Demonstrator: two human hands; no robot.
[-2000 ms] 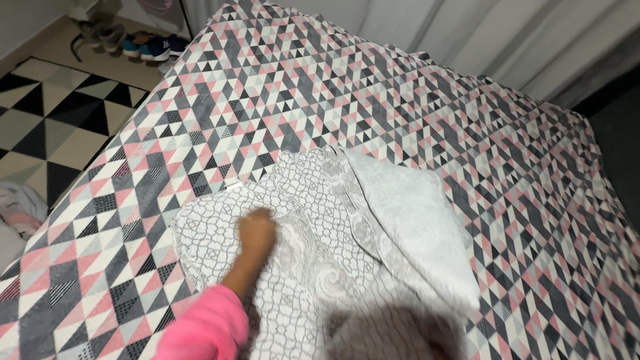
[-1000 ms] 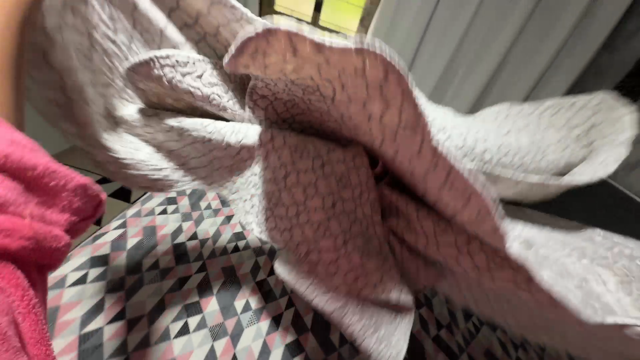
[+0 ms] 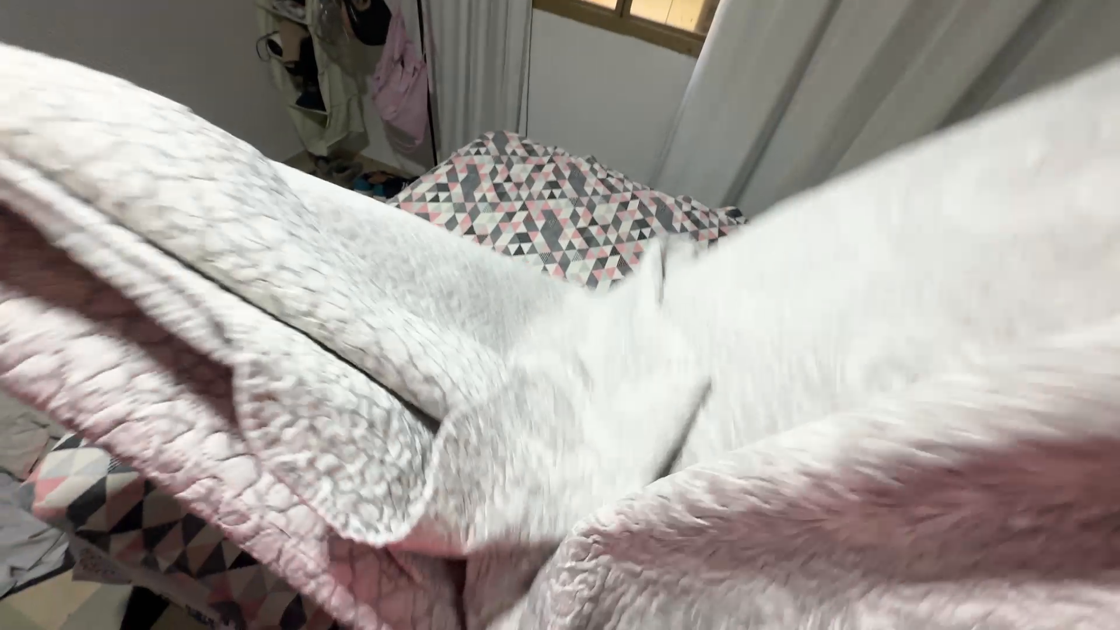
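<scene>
A large pale quilted bedspread spans the head view, raised high at the left and right edges and sagging in the middle. Its left part shows a crinkled quilted face with folded layers; the right part is blurred. Beyond and beneath it lies a bed cover with pink, grey, black and white triangles. Neither my left hand nor my right hand can be seen; both lie outside the frame or behind the cloth.
A grey-white curtain hangs at the back right, beside a window frame. At the back left are a hanging organizer, a pink cloth bag and shoes on the floor. Grey fabric lies at lower left.
The bedspread, lying bunched on the bed two seconds ago, is now lifted and spread wide before the camera. The pink-sleeved arm seen earlier has left the view, which has tilted up.
</scene>
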